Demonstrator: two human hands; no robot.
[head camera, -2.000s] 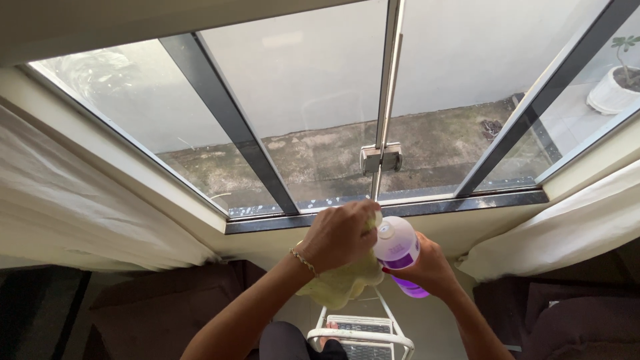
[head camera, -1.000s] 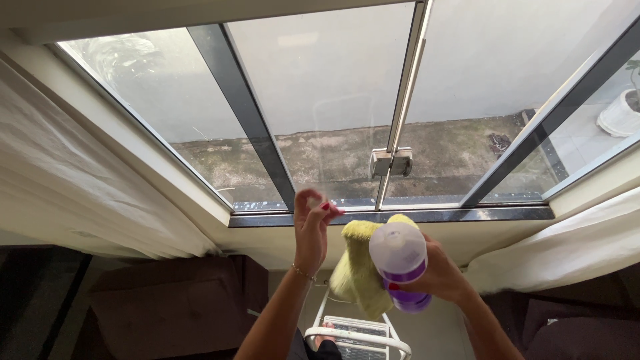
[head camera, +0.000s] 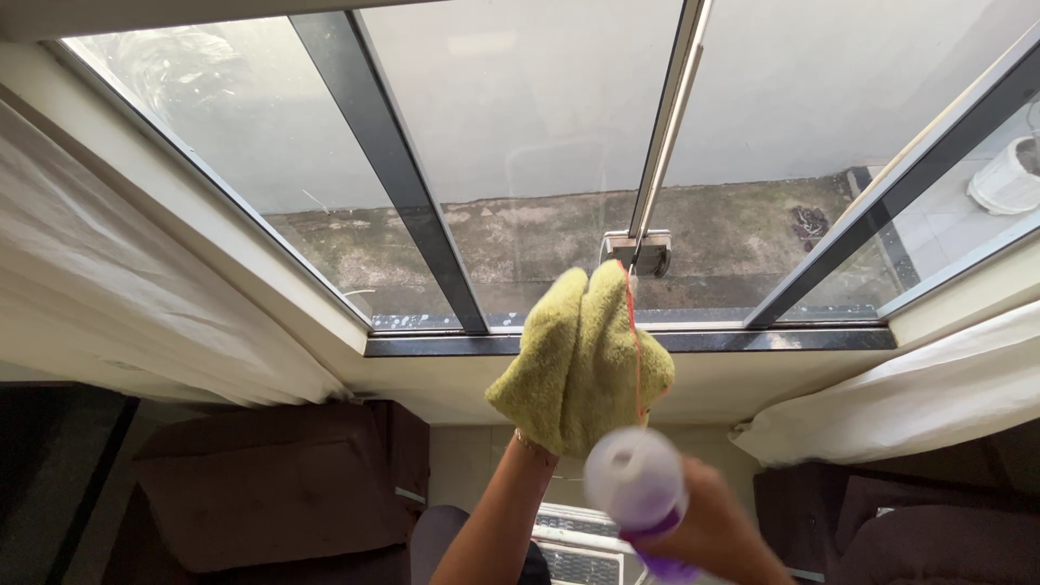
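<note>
A yellow-green microfiber cloth (head camera: 581, 366) with a red-orange edge is draped over my left hand (head camera: 561, 349), hiding the palm and fingers; only the wrist with its bracelet shows below. Just under the cloth's lower right side, my right hand (head camera: 703, 520) grips a plastic bottle (head camera: 638, 487) with a translucent white top and purple liquid or label. The bottle and hand are blurred by motion. Behind the cloth is the glass window (head camera: 528, 122), with a metal lock (head camera: 642, 252) at the meeting of its panes, just above the cloth.
A dark sill (head camera: 780, 340) runs below the panes. White curtains (head camera: 146, 260) hang at both sides. Below me stands a white metal step ladder (head camera: 577, 532), with brown upholstered seats (head camera: 276, 487) to left and right. Outside is a white plant pot (head camera: 1007, 179).
The cloth was held at the bottle by my right hand one second ago, with my left hand bare beside it. Now it covers my left hand, and the bottle is lower.
</note>
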